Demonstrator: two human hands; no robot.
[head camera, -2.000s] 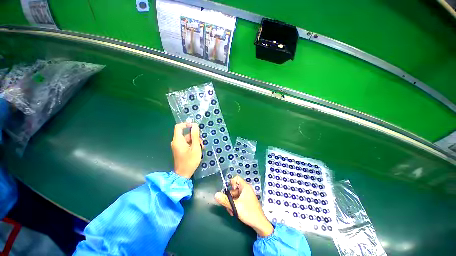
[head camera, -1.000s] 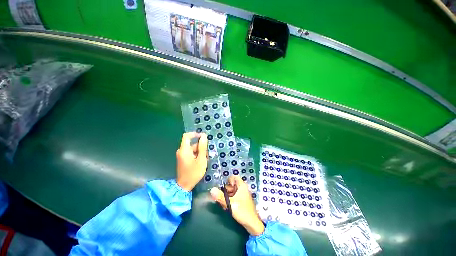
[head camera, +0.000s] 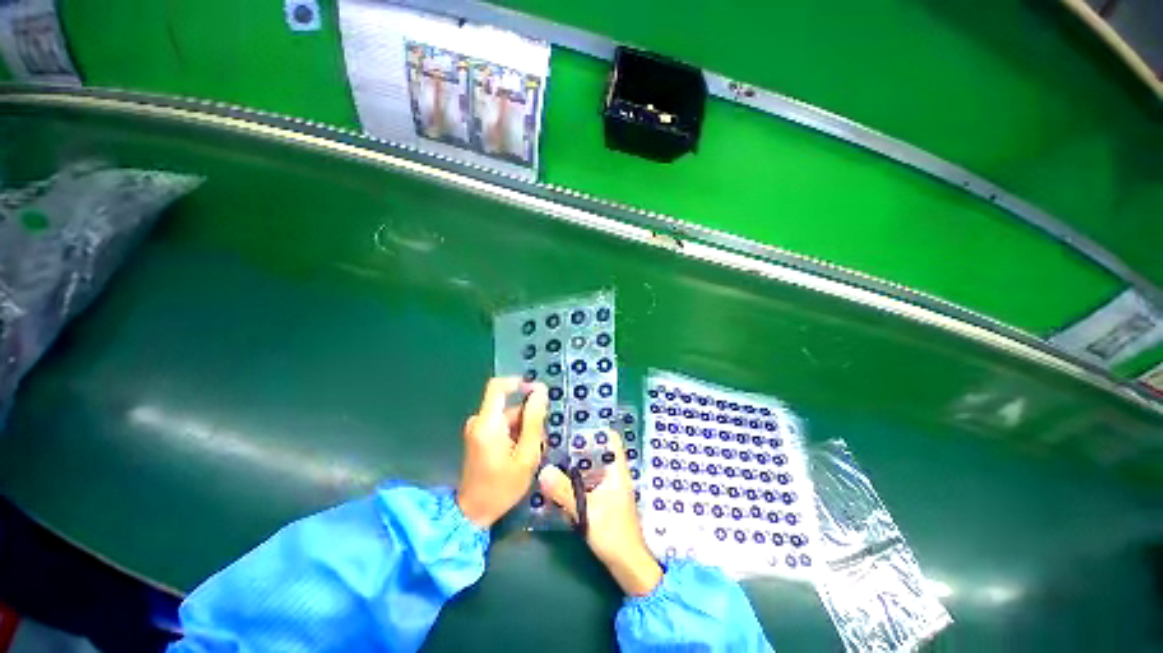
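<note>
A clear film sheet (head camera: 580, 364) with rows of dark rings lies in front of me on the dark-green bench. My left hand (head camera: 503, 440) pinches its left edge between thumb and fingers. My right hand (head camera: 605, 510) holds the dark-handled scissors (head camera: 577, 495) at the sheet's lower end. The blades are hard to make out against the film. A cut piece of ringed film (head camera: 629, 431) shows partly behind my right hand and the sheet. A whiter sheet with closely spaced rings (head camera: 721, 478) lies to the right.
A clear crinkled bag (head camera: 880, 561) lies at the right. A bulky greyish plastic bag (head camera: 70, 255) is at the far left. On the green wall are a black parts bin (head camera: 653, 105), an instruction sheet (head camera: 440, 89) and a metal rail (head camera: 816, 112).
The view has shifted right. The held sheet has turned more upright and sits lower, over the small cut piece. Both hands are closer together, still holding the sheet and scissors.
</note>
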